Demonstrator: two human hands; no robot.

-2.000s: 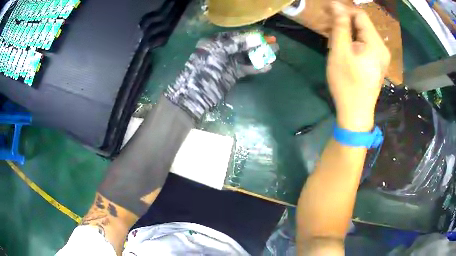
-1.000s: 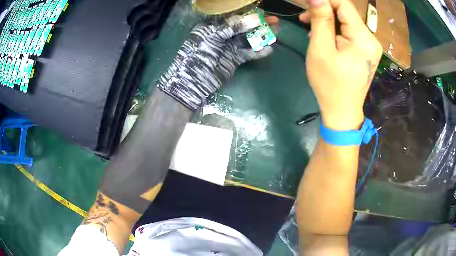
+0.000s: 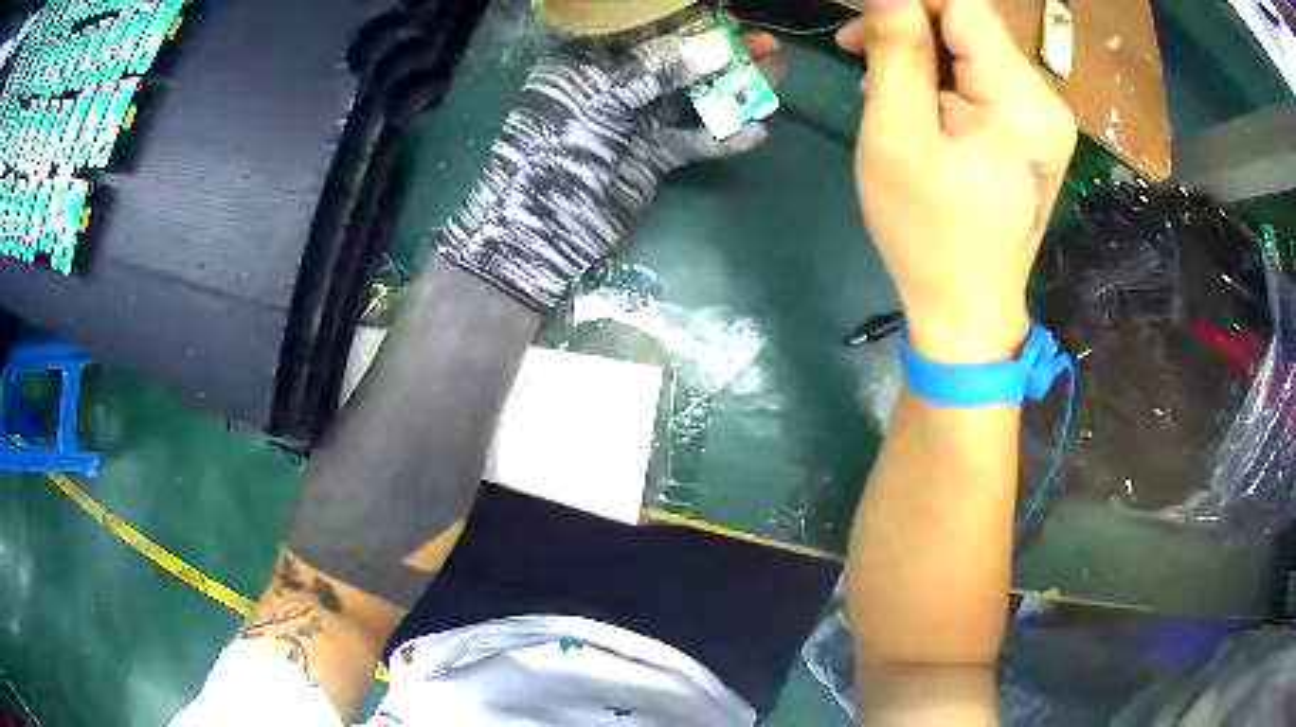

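Note:
My left hand, in a black-and-white knit glove with pale fingertip coverings, holds a small green circuit board near the top centre, just below a tan rounded piece. My right hand is bare, with a blue wrist strap. It is raised to the right of the board, apart from it. Its fingertips are cut off by the top edge, so what they hold cannot be told. A thin black cord end lies on the bench left of my right wrist.
Rows of green-white boards lie on stacked black sheets at left. A white sheet lies at the bench front. Dark cords in clear plastic are at right, a brown wooden board at top right, a blue stool at lower left.
Both hands have moved up and slightly left, my left hand still holding the board. My right fingertips have come nearer the top edge.

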